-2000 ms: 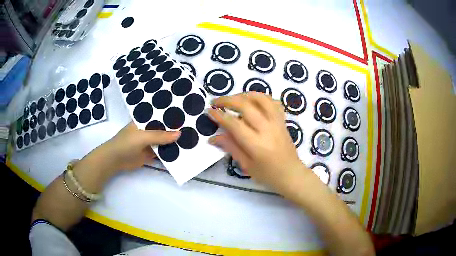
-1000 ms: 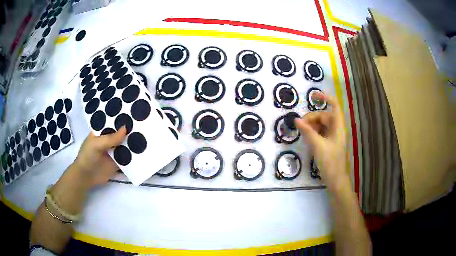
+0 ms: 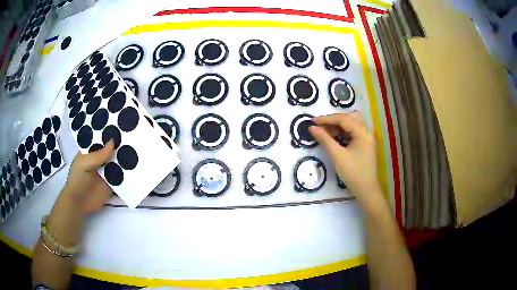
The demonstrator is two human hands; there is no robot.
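Note:
My left hand [image 3: 90, 175] grips a white release liner sheet [image 3: 150, 175] by its lower left edge; it carries rows of black adhesive pads [image 3: 127, 119], with its lower right end bare. Round units with black rims lie in rows. My right hand [image 3: 316, 127] has thumb and index fingertips at the right edge of a black pad that lies over the centre of a third-row unit [image 3: 296, 139]. The fingers hide part of it and most of the unit to its right. Units in the front row [image 3: 262, 177] show shiny silver centres; those farther back mostly show black centres.
A stack of cardboard dividers [image 3: 422, 141] stands at the right beside a tan cardboard sheet [image 3: 470, 113]. Spare dot sheets [image 3: 42, 153] lie at the left, some in clear plastic. A single black dot [image 3: 66, 42] lies at the upper left. Red and yellow tape lines cross the bench.
My right hand has moved from the liner sheet to the third-row unit, bringing a black pad onto its centre. My left hand and the sheet are now clear of most units. The view has shifted right.

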